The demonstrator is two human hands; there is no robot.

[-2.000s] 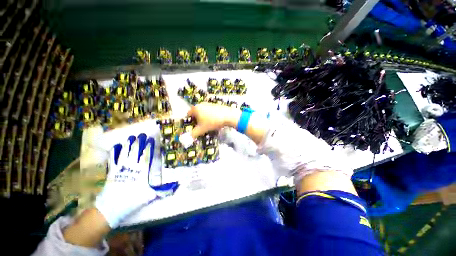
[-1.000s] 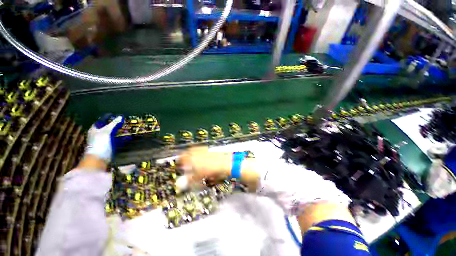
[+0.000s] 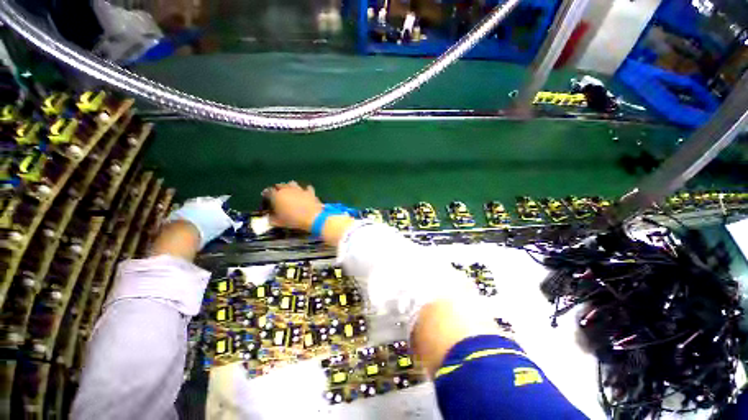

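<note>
My left hand [image 3: 207,218], in a white glove with blue fingers, is at the near edge of the green conveyor. My right hand [image 3: 291,207], with white fingertip covers and a blue wrist strap [image 3: 331,216], is just right of it at the same edge. The fingers are small and partly hidden, so what they hold cannot be told. Single circuit boards [image 3: 426,215] stand spaced in a row along the belt, right of my right hand. Joined board panels [image 3: 283,316] lie on the white bench below my hands, with another panel [image 3: 373,371] nearer me.
Stacked board panels [image 3: 78,197] rise at the left beside my left arm. A large heap of black cables [image 3: 656,328] lies at the right. A silvery flexible conduit [image 3: 320,121] hangs across the upper view. A metal post [image 3: 697,156] crosses at the right. Small boards [image 3: 480,279] lie mid-bench.
My right hand has moved from the bench panels to the belt edge, beside my left hand. The board strip seen in my left hand is no longer clearly visible. The view has shifted.
</note>
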